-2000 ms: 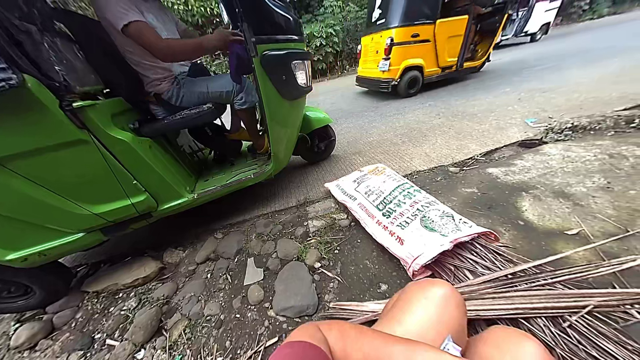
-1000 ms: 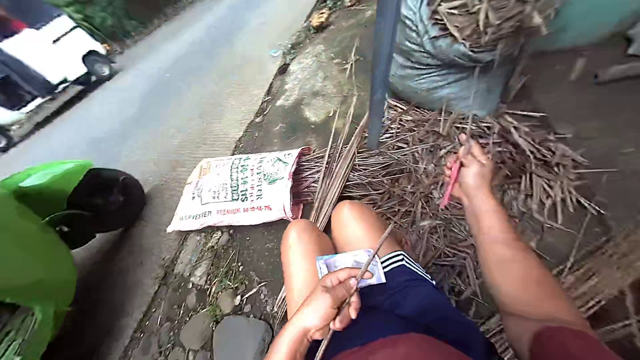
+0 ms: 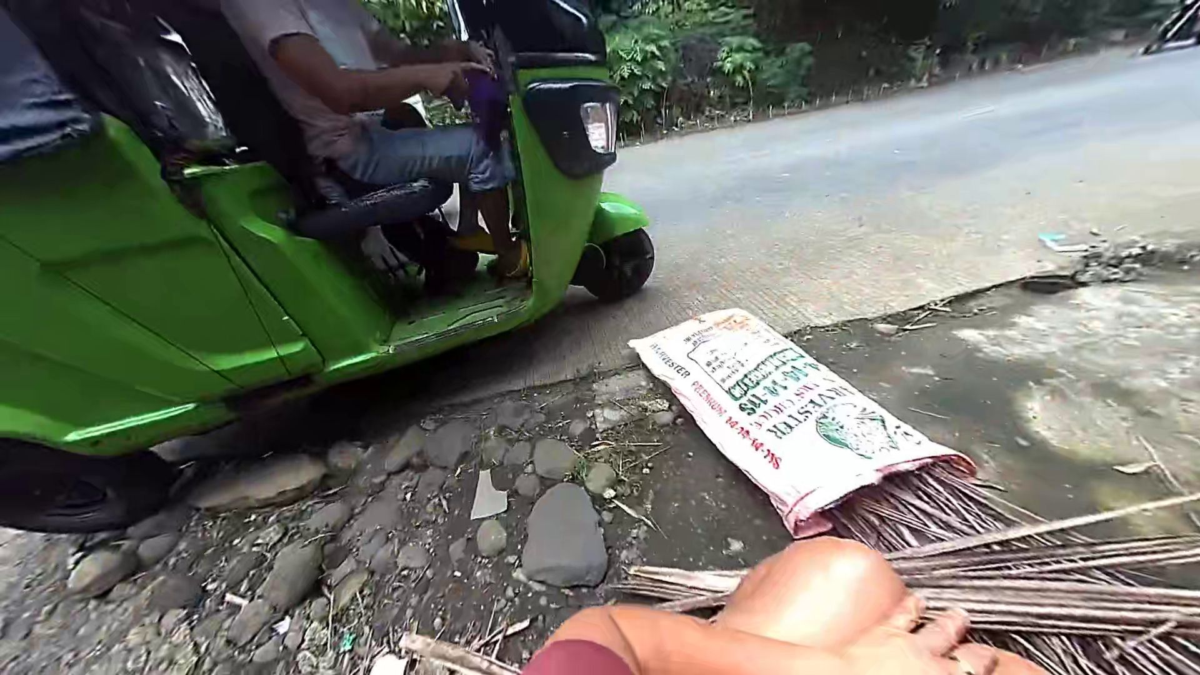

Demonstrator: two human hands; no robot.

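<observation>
Near the bottom edge, my left hand [image 3: 937, 642] lies by my bare knee, its fingers partly seen; whether it holds anything is hidden. My right hand is out of view. Just beyond the knee lies a white woven plastic sack [image 3: 797, 412] with green and red print, its mouth toward me. Thin dry palm midribs [image 3: 923, 506] stick out of that mouth. More long dry stalks [image 3: 1059, 600] are spread on the ground to the right of my knee, close to my hand.
A green three-wheeler [image 3: 272, 281] stands at the left with a person [image 3: 347, 103] seated in it. Stones, among them a large grey one [image 3: 565, 534], cover the ground between it and me. The paved road [image 3: 844, 187] runs behind the sack.
The view has swung from my lap and the stalk pile back to the road. The yellow three-wheeler seen two seconds ago is out of view. My right hand, earlier holding a red-handled tool, has left view.
</observation>
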